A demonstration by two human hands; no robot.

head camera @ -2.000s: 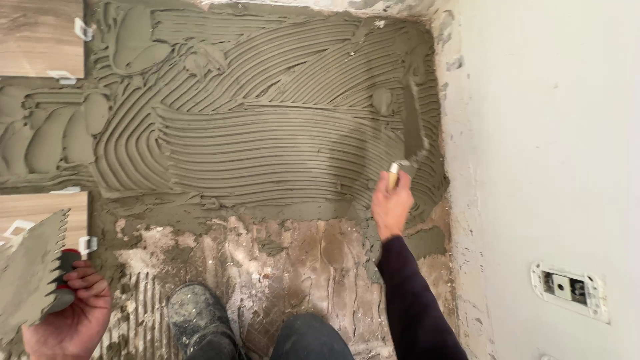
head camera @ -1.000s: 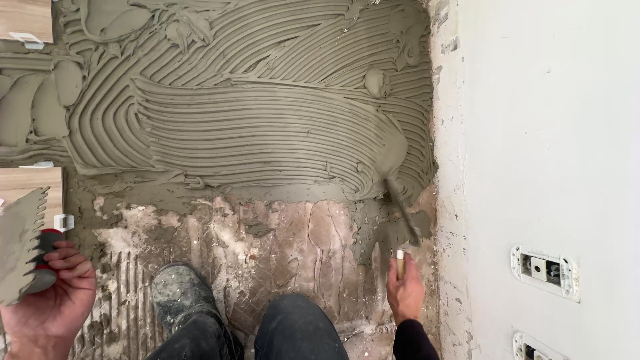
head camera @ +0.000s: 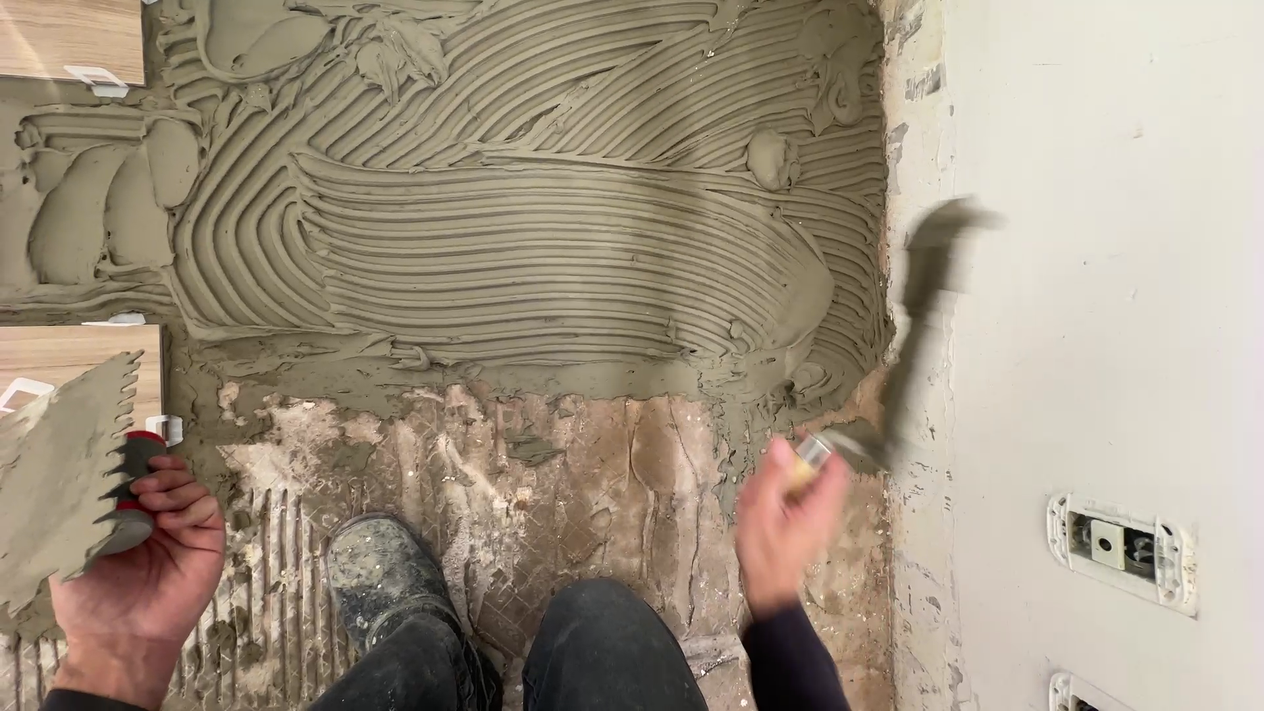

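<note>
At the lower left, my left hand (head camera: 148,568) grips the grey and red handle of a notched trowel (head camera: 64,484), its toothed edge facing right and its blade coated with mortar. My right hand (head camera: 790,523) holds a smaller trowel (head camera: 918,326) by its light handle near the wall's foot; the blade is blurred, carries mortar and overlaps the wall in view. Beyond both hands, grey mortar (head camera: 533,257) covers the floor in combed ridges, with a smooth patch at the right end and a few lumps.
Wood-look tiles (head camera: 69,39) with white leveling clips (head camera: 99,79) lie at the left. A white wall (head camera: 1106,296) with an open socket box (head camera: 1124,553) stands at the right. Near me is rough bare floor (head camera: 592,474) with my boot (head camera: 385,573) on it.
The small trowel in my right hand has swung from over the floor to beside the wall, its blade now pointing away from me. My left hand keeps hold of the notched trowel.
</note>
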